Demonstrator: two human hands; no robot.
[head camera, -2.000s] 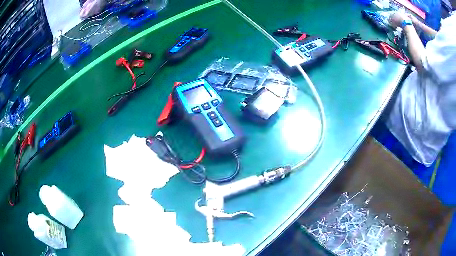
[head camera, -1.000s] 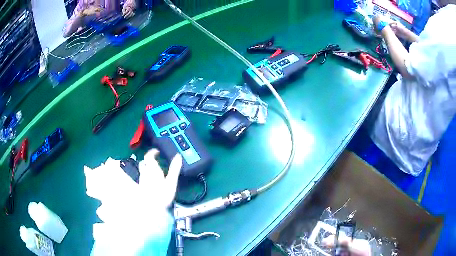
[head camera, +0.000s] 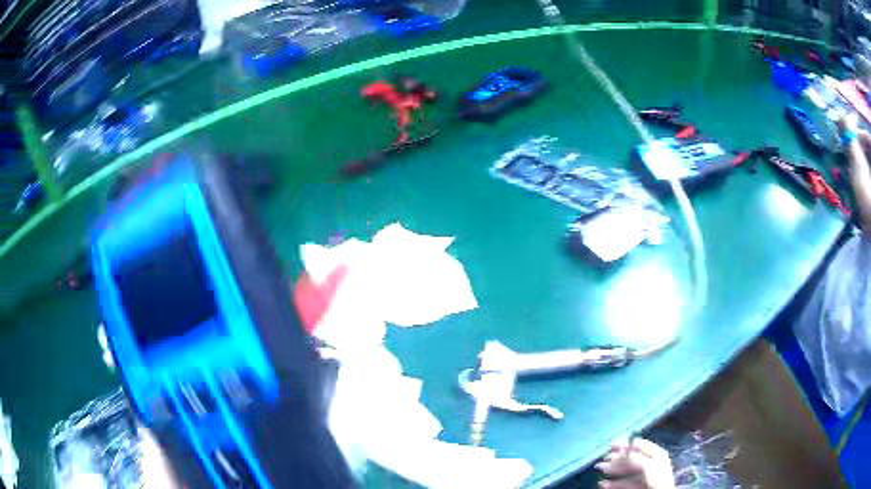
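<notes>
A black and blue battery tester (head camera: 181, 287) is raised close to the camera at the left, blurred, with its dark screen facing me. My left hand (head camera: 153, 460) is mostly hidden behind it; only pale slivers show at its left edge, and it holds the tester. My right hand (head camera: 638, 466) is at the bottom edge beside the cardboard box, cut off and blurred, its fingers curled; whether it holds anything cannot be told. White ragged cloths (head camera: 406, 277) lie on the green bench. A red clamp (head camera: 320, 298) shows between tester and cloths.
A silver air gun (head camera: 535, 363) on a pale hose (head camera: 694, 239) lies near the front edge. Behind are plastic-wrapped black frames (head camera: 554, 177), a small block (head camera: 609, 232) and other testers (head camera: 501, 93). The cardboard box (head camera: 754, 411) holds clear scraps. Another person's arm (head camera: 860, 172) is at right.
My left hand has lifted the near tester off the bench toward the camera at left. My right hand has withdrawn toward the bottom edge; the black frame it held no longer shows. The view has shifted.
</notes>
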